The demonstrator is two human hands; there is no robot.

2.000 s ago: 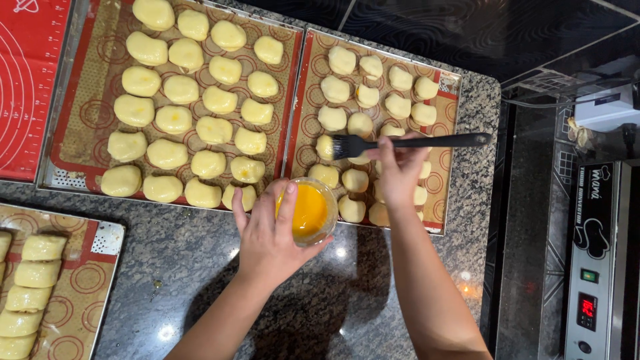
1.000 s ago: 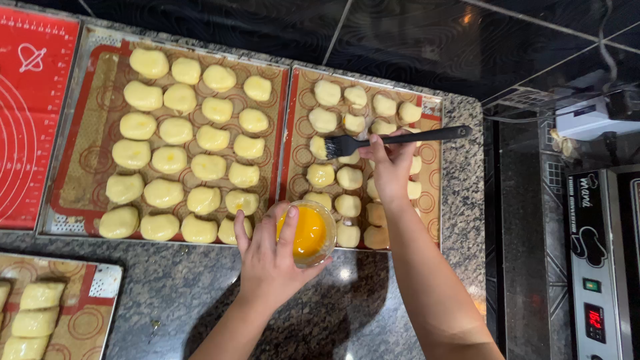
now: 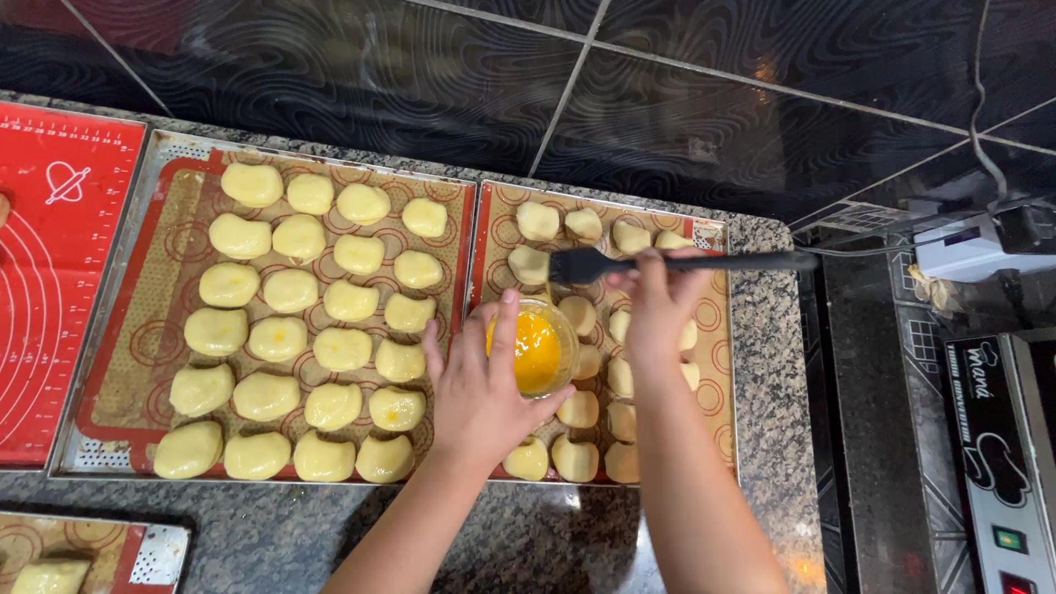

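My left hand [image 3: 483,384] grips a small clear bowl [image 3: 569,346] of yellow-orange egg wash [image 3: 535,351], held over the left part of the right tray. In my right hand [image 3: 660,309] is a black pastry brush [image 3: 701,262]; its bristles are just above the bowl, at a dough piece [image 3: 529,264]. Beneath my hands lies the right baking tray [image 3: 732,396], with a baking mat and rows of pale, matte dough pieces, some hidden by my hands. On the left baking tray [image 3: 474,239], glossy yellow dough pieces [image 3: 342,349] stand in rows.
A red silicone pastry mat [image 3: 49,272] lies at far left. Another tray [image 3: 161,557] with dough is at the lower left. The granite counter [image 3: 272,528] meets a dark tiled wall [image 3: 701,99] behind. At right stand a convection oven [image 3: 990,462] and a white box with cables [image 3: 961,247].
The view has shifted, with more wall showing. The bowl has moved up over the right tray, close to the brush. Both hands keep their hold.
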